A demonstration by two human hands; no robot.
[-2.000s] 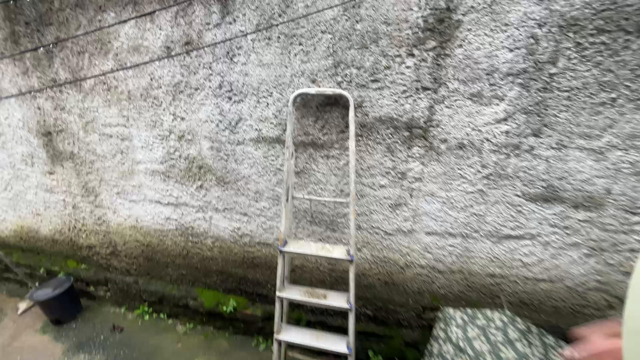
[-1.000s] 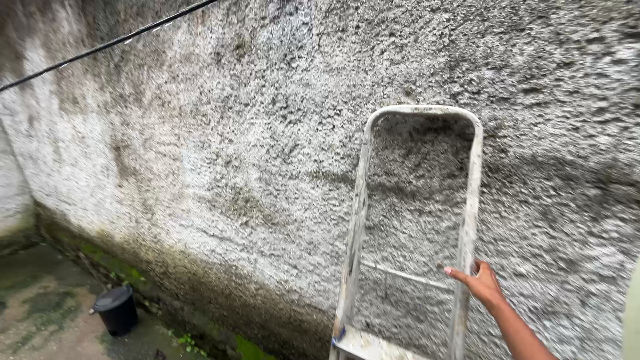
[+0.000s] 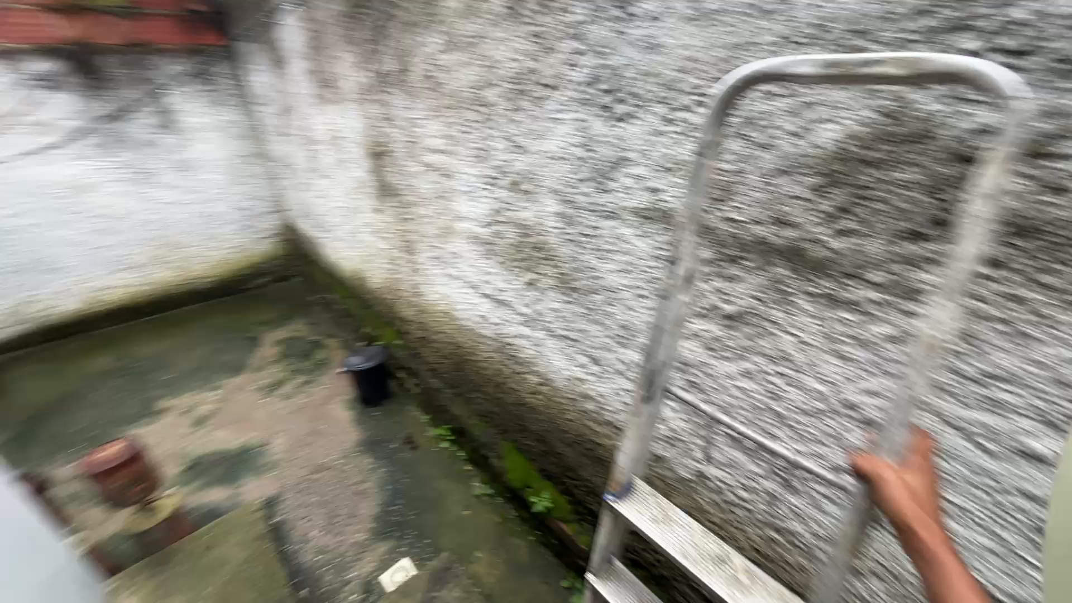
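Observation:
A metal stepladder (image 3: 662,343) with a rounded top rail stands close to the rough plastered wall on the right. My right hand (image 3: 903,473) is wrapped around its right side rail, below the thin crossbar's level at the left. Ribbed steps (image 3: 699,540) with a blue plastic piece at one corner show below. My left hand is out of the picture. Motion blurs the view, and the ladder's feet are hidden below the frame.
A black bucket (image 3: 371,381) stands on the mossy concrete floor beside the wall (image 3: 502,251). A reddish round container (image 3: 121,471) is at lower left, near a concrete block (image 3: 209,561). A pale flat piece (image 3: 397,574) lies on the floor.
My right hand, beside the rail with its fingers partly spread a second ago, is now around it. The view has swung left and come nearer to the ladder.

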